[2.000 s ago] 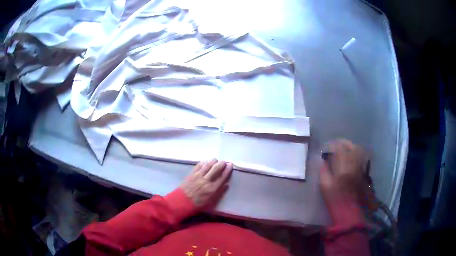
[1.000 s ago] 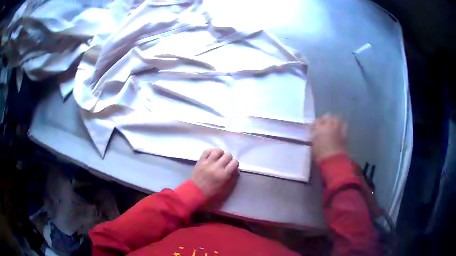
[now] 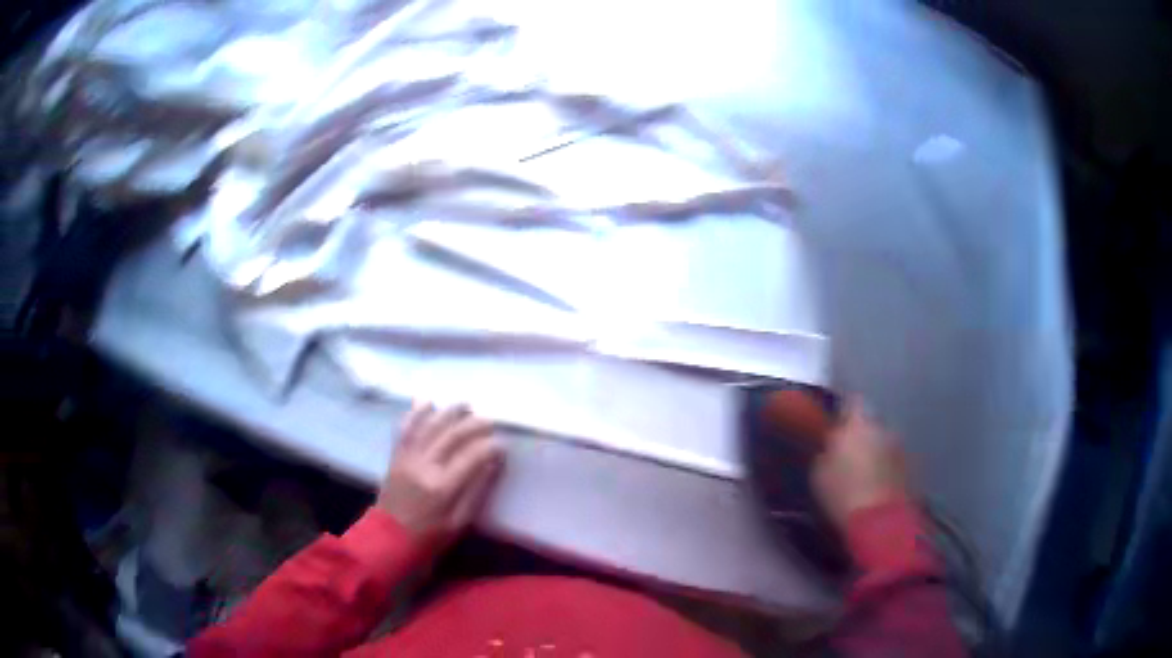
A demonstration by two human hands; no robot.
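The pale garment body [image 3: 643, 405] lies spread on the pressing table, its long near edge towards me and its straight hem at the right. My right hand [image 3: 855, 456] is closed on the orange-brown handle of the dark steam iron [image 3: 771, 469]. The iron covers the near right corner of the garment. My left hand [image 3: 443, 463] lies flat, fingers slightly apart, at the garment's near edge, left of the iron; it grips nothing that I can see. The picture is blurred by motion.
The padded pressing table [image 3: 951, 334] curves away at the right. A small white piece [image 3: 940, 151] lies at its far right. Heaped pale cloth [image 3: 129, 97] is at the far left. Blurred cloth scraps lie below the table's left edge. A hose runs behind my right wrist.
My right hand has gone from the garment's right edge to the iron, which now stands on the garment's corner. My left hand has moved left along the near edge, its fingers more spread.
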